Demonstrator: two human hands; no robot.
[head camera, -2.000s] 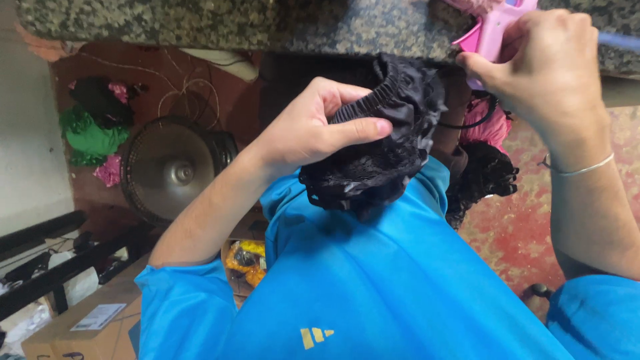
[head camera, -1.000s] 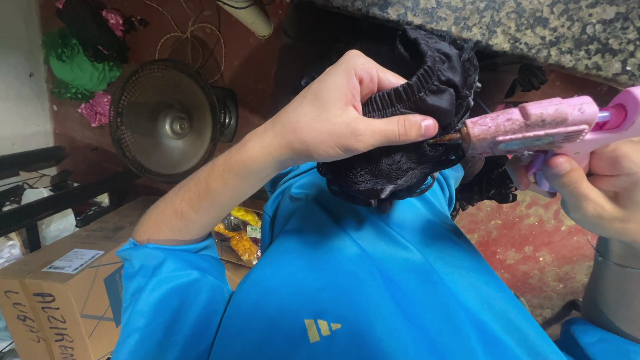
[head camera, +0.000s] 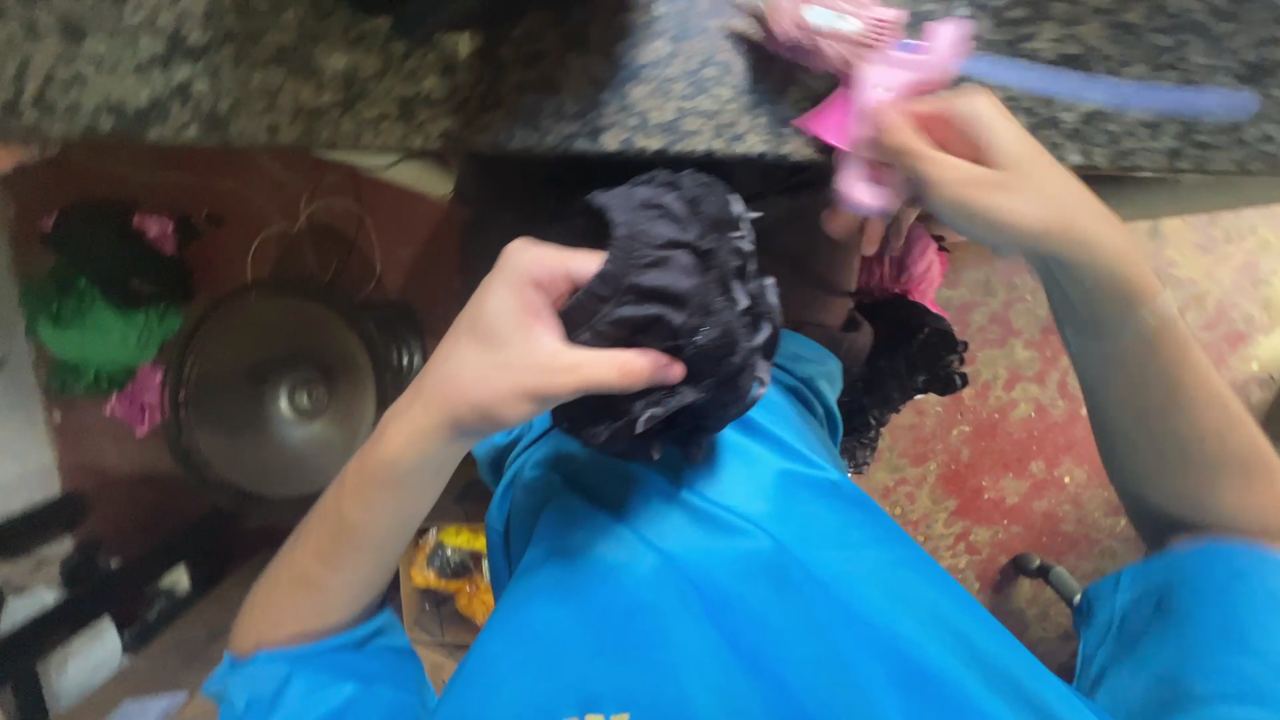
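Observation:
My left hand (head camera: 540, 340) grips a gathered black fabric piece (head camera: 680, 310), thumb on top, in front of my blue shirt. Its other fingers are hidden behind the cloth. At the upper right, my right hand (head camera: 960, 170) is closed around the handle of a pink hot glue gun (head camera: 900, 90), which is blurred and over the front edge of the granite countertop (head camera: 660, 110). A blue-violet glue stick (head camera: 1110, 88) extends to the right from the gun's area. The gun and the black fabric are apart.
A round dark fan (head camera: 285, 395) stands on the red floor at left, beside green fabric (head camera: 100, 325) and pink fabric (head camera: 140, 400). Black ruffled fabric (head camera: 900, 365) and pink fabric (head camera: 910, 268) hang by my legs. A box with yellow-orange packets (head camera: 455, 575) lies low at left.
A second ago the glue gun's nozzle was at the black fabric; my right hand has since moved it up and away to the countertop. The left hand has kept hold of the fabric.

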